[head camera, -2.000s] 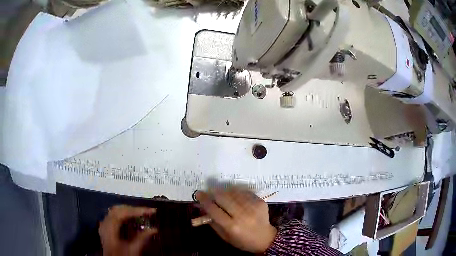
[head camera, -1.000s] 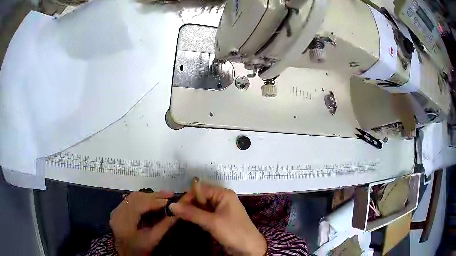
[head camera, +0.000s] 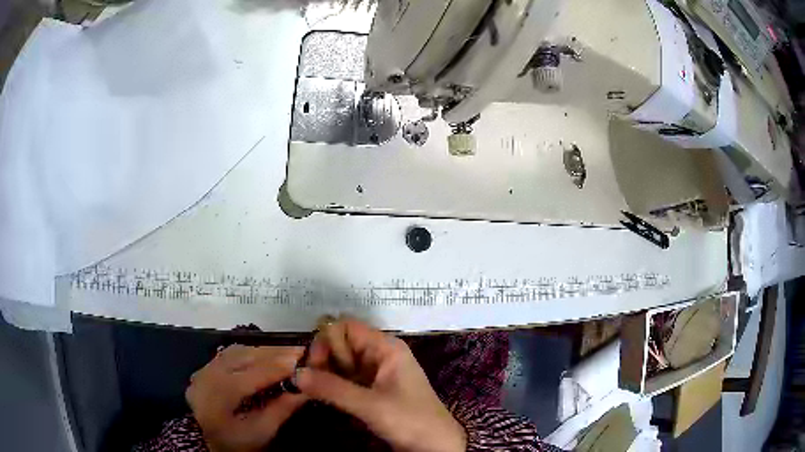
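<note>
My left hand (head camera: 243, 388) is over my lap, just below the table's front edge, with a small metal piece (head camera: 289, 384), apparently the bobbin case, at its fingertips. My right hand (head camera: 379, 384) meets it there. It holds a thin tool, apparently the small screwdriver, whose light handle end (head camera: 330, 320) shows above the curled fingers. The fingers hide the tool's shaft and most of the small piece. A dark bobbin (head camera: 418, 238) lies flat on the white table (head camera: 353, 256), between the machine bed and the printed ruler.
The cream sewing machine (head camera: 609, 71) stands behind, its slide plate (head camera: 327, 110) at the bed's left. White fabric (head camera: 97, 159) covers the table's left. Black thread snips (head camera: 645, 229) lie at the bed's front right. An open box (head camera: 693, 344) with khaki pieces is at lower right.
My hands have come together over the lap; my right hand moved from the table edge to my left fingertips. The view has shifted, so the machine and bobbin appear farther left and higher.
</note>
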